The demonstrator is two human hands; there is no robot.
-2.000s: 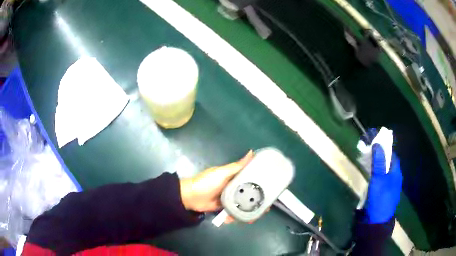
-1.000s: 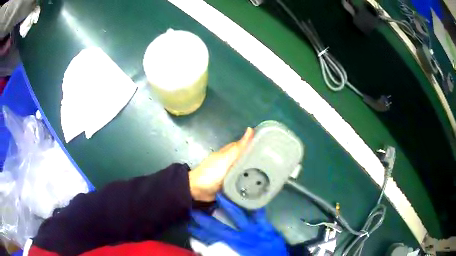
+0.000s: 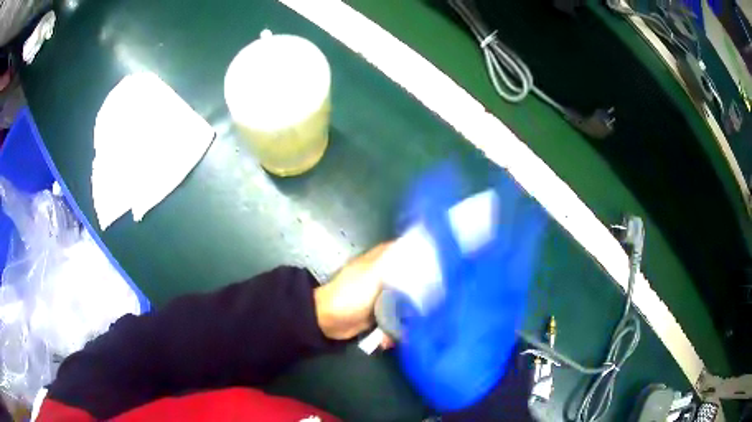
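My bare left hand [image 3: 356,290] holds a grey power-strip unit [image 3: 387,314] over the bench; only a small edge of the unit shows. My right hand [image 3: 470,297], in a blue glove, is blurred and lies over the unit, hiding most of it. A white wiping cloth [image 3: 419,262] is in the gloved hand against the unit. A small white tag [image 3: 371,340] sticks out below my left hand. A grey cord [image 3: 569,361] runs right to coiled loops and a grey plug [image 3: 633,234] by the white rail.
A translucent bottle [image 3: 284,107] with yellowish liquid and a white folded stack [image 3: 144,152] stand on the green bench [image 3: 239,239]. A blue bin [image 3: 82,239] with clear bags is at left. A brass-tipped tool [image 3: 544,371] lies lower right. A corded plug [image 3: 589,120] lies on the belt.
My gloved right hand has moved from below the unit up over its face, with the cloth. The corded plug on the belt has shifted up and left in view.
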